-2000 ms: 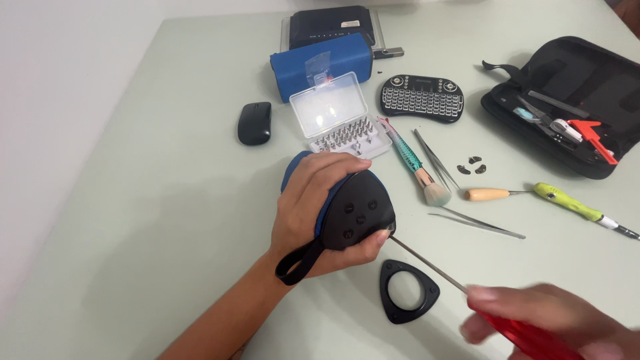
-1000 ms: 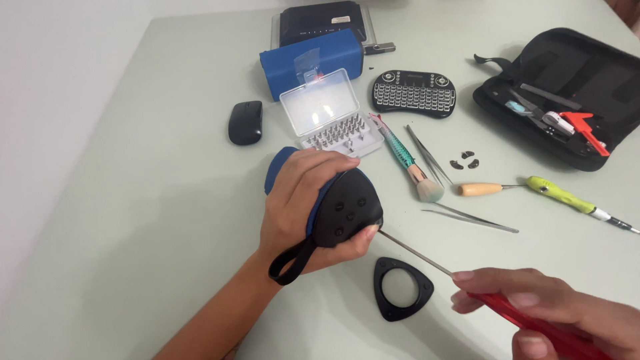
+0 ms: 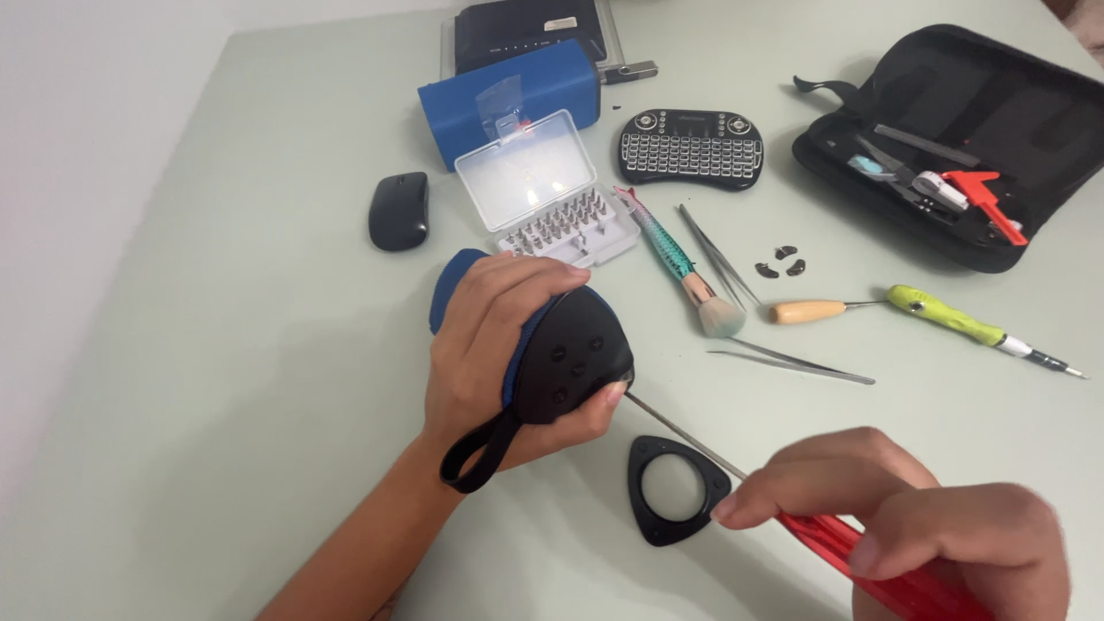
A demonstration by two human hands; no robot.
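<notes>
My left hand (image 3: 483, 354) grips a blue fabric-covered portable speaker (image 3: 453, 289) whose black end cap (image 3: 573, 358) with several round buttons faces me. A black strap (image 3: 483, 457) loops from the cap's lower edge. In my right hand (image 3: 914, 509) is a screwdriver with a red handle (image 3: 841, 543); its metal shaft (image 3: 686, 435) reaches to the right corner of the cap, beside my left thumb. Whether the tip is under the cap's edge is hidden. Just below the shaft lies a black rounded-triangular ring (image 3: 638, 492).
Beyond the speaker stand an open bit case (image 3: 617, 237), a blue fabric sleeve (image 3: 526, 95), a mouse (image 3: 399, 211) and a mini keyboard (image 3: 690, 155). To the right lie a brush (image 3: 720, 317), tweezers (image 3: 793, 362), a wooden-handled awl (image 3: 806, 311), a green screwdriver (image 3: 949, 317) and an open tool case (image 3: 914, 224).
Both hands keep their hold on the speaker and the red screwdriver. The shaft stays at the cap's corner, while the fingers of my right hand have shifted around the handle.
</notes>
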